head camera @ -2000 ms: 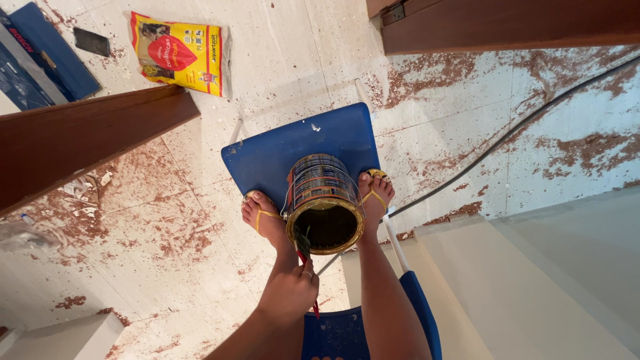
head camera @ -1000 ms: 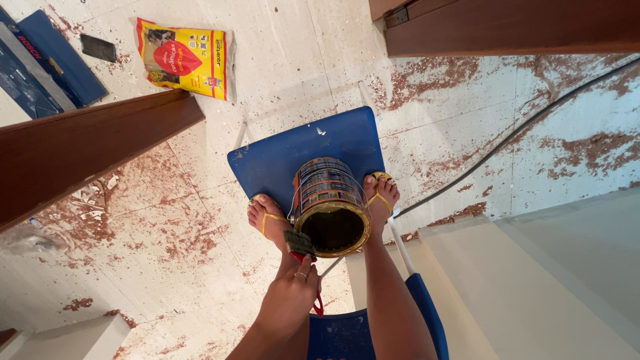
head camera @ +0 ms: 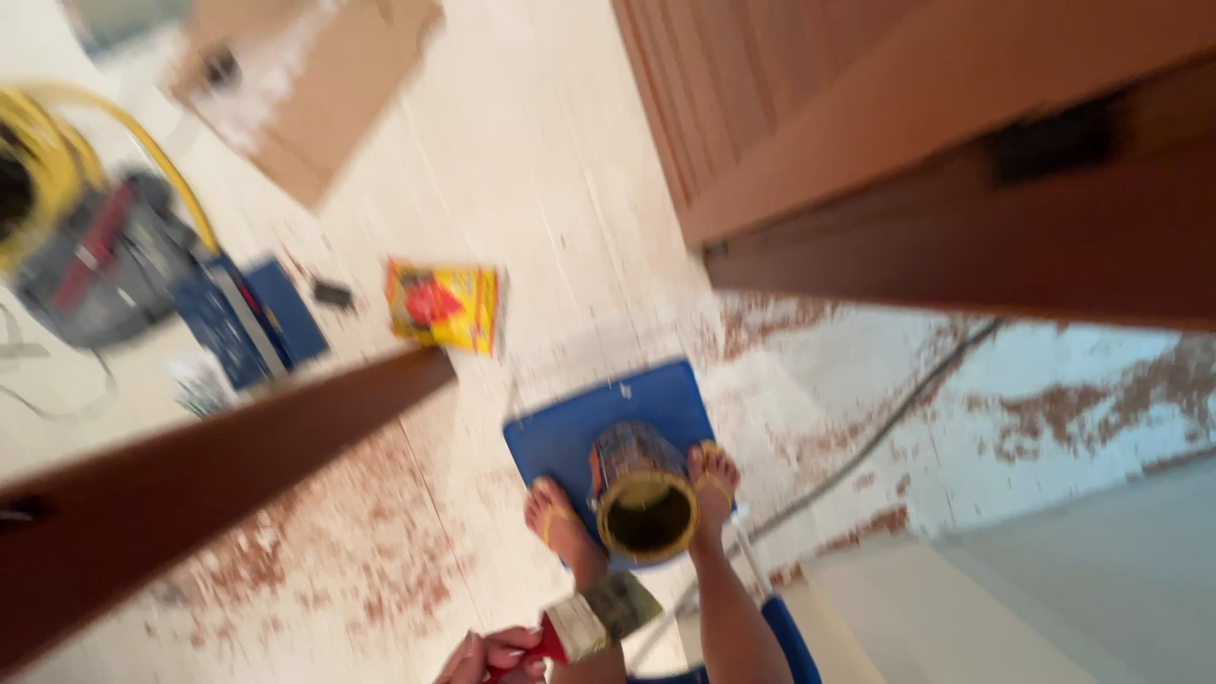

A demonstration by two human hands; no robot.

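Observation:
At the bottom edge my left hand (head camera: 494, 657) grips the red handle of a flat paintbrush (head camera: 608, 617); its dark, wetted bristles point right, below and apart from the can. An open metal paint can (head camera: 638, 446) with a yellow-smeared rim stands on a blue platform (head camera: 560, 427) with white metal legs, between my feet in yellow-strapped flip-flops. The liquid inside looks dark. My right hand is out of view, and most of the left hand is cut off by the frame edge.
Brown wooden door parts (head camera: 912, 237) stand at upper right, another wooden edge (head camera: 285, 427) at left. A yellow bag (head camera: 445, 304), blue case (head camera: 256, 318), grey vacuum-like machine (head camera: 114, 256), yellow hose (head camera: 142, 133) and cardboard (head camera: 313, 95) lie beyond. A dark cable (head camera: 855, 461) crosses the stained floor.
The brush was at the can's rim; my left hand has drawn it back, away from the can toward me. The view has shifted to show more floor beyond.

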